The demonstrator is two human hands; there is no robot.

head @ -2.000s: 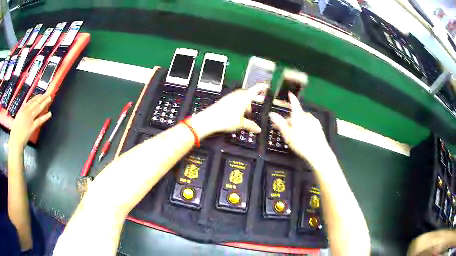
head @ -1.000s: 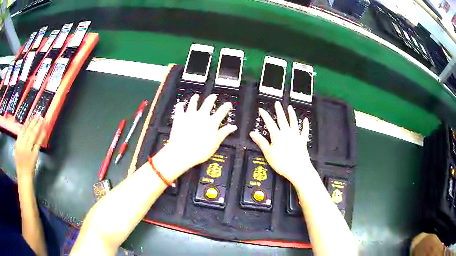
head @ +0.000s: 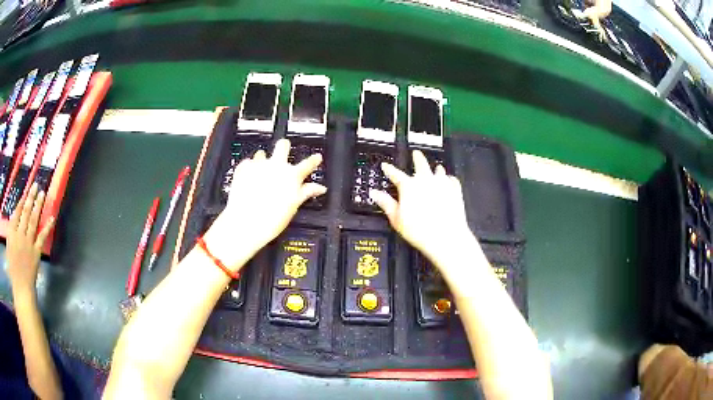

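Several open flip phones lie in the upper row of a black foam tray (head: 332, 340), with dark displays framed in white. My bare left hand (head: 266, 191) has its fingers spread on the keypads of the two left open phones (head: 309, 105). My bare right hand (head: 426, 199) has its fingers on the keypads of the two right open phones (head: 378, 112). Neither hand grips a phone. Closed black phones with gold lettering, such as this closed phone (head: 367, 273), lie in the lower row. Some are partly hidden by my forearms.
Two red pens (head: 144, 246) and a small block (head: 131, 306) lie left of the tray. Another person's hand (head: 27, 234) touches a red tray (head: 82, 148) of open phones at left. A black tray (head: 664, 258) and part of another person's hand (head: 676, 376) show at right.
Two seconds ago my hands were at the two right open phones, one screen tilted; now all four displays lie in line. My left hand has moved left onto the left pair. The view has shifted.
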